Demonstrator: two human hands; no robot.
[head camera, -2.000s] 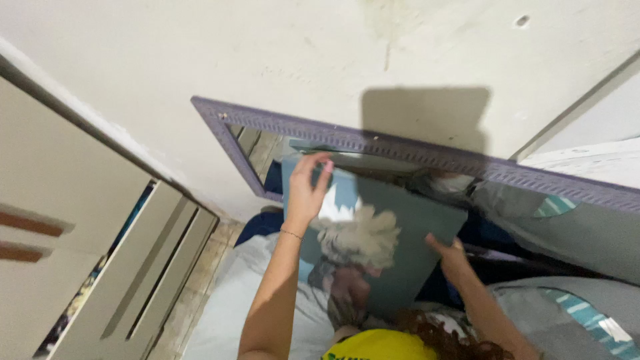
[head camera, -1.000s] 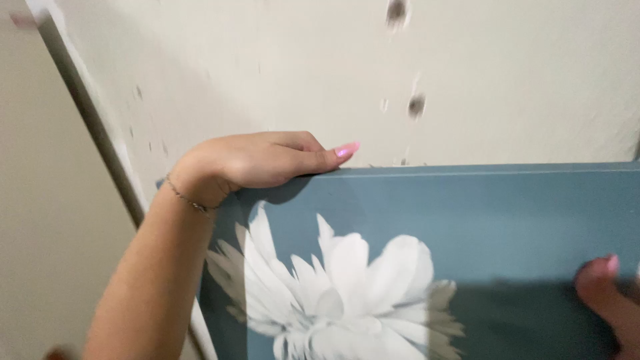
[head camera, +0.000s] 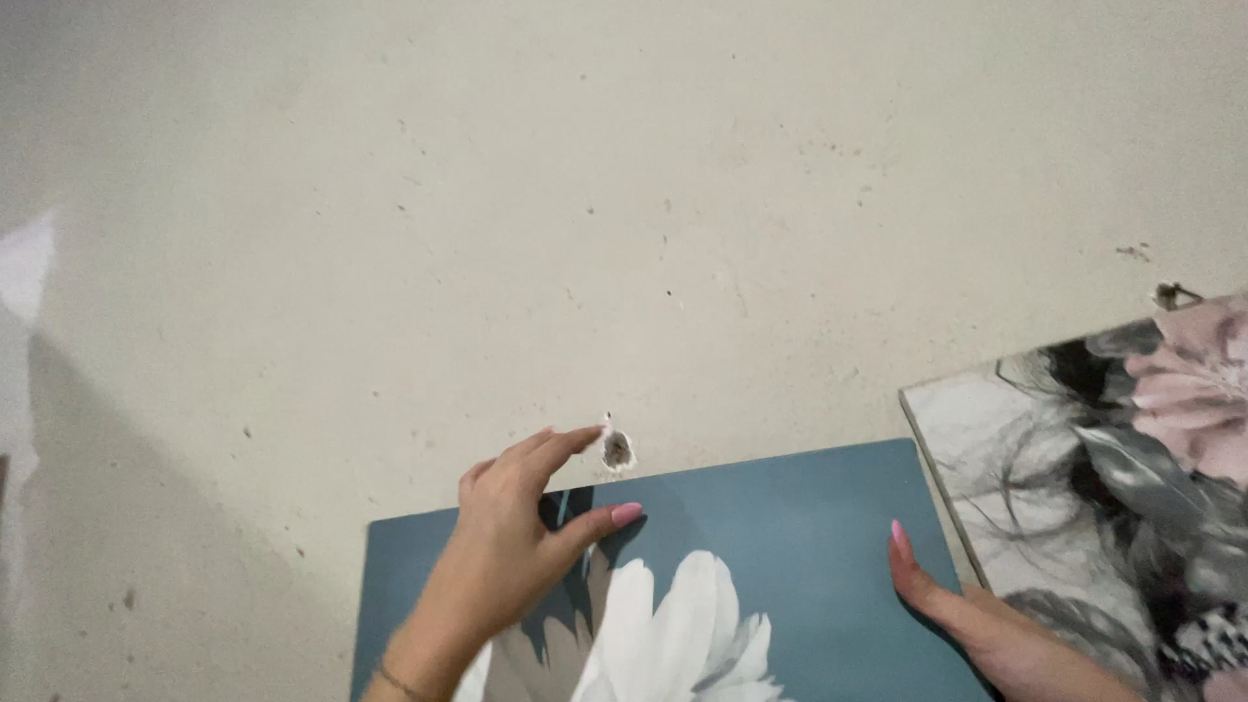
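Observation:
A blue-grey picture panel (head camera: 790, 507) printed with a large white flower is held up against the wall at the bottom centre. My left hand (head camera: 512, 536) is at its top edge, thumb over the front and the fingers reaching above the edge beside a chipped hole (head camera: 617, 449) in the wall. The right side of the panel is gripped by my right hand (head camera: 960, 614), its thumb on the front and its other fingers hidden behind. The panel's lower part is out of view.
A second picture panel (head camera: 1033, 468) with pink and grey flowers hangs at the right, very near the blue one. Above it, a bent metal piece (head camera: 1177, 295) sticks out of a hole. The pale wall (head camera: 487, 244) is marked and pitted. Something white (head camera: 27, 268) shows at the left edge.
The flower panel was down in front of the purple-framed mirror and is now raised against the wall. The view has tilted up. My left fingers have come up off the top edge toward the hole.

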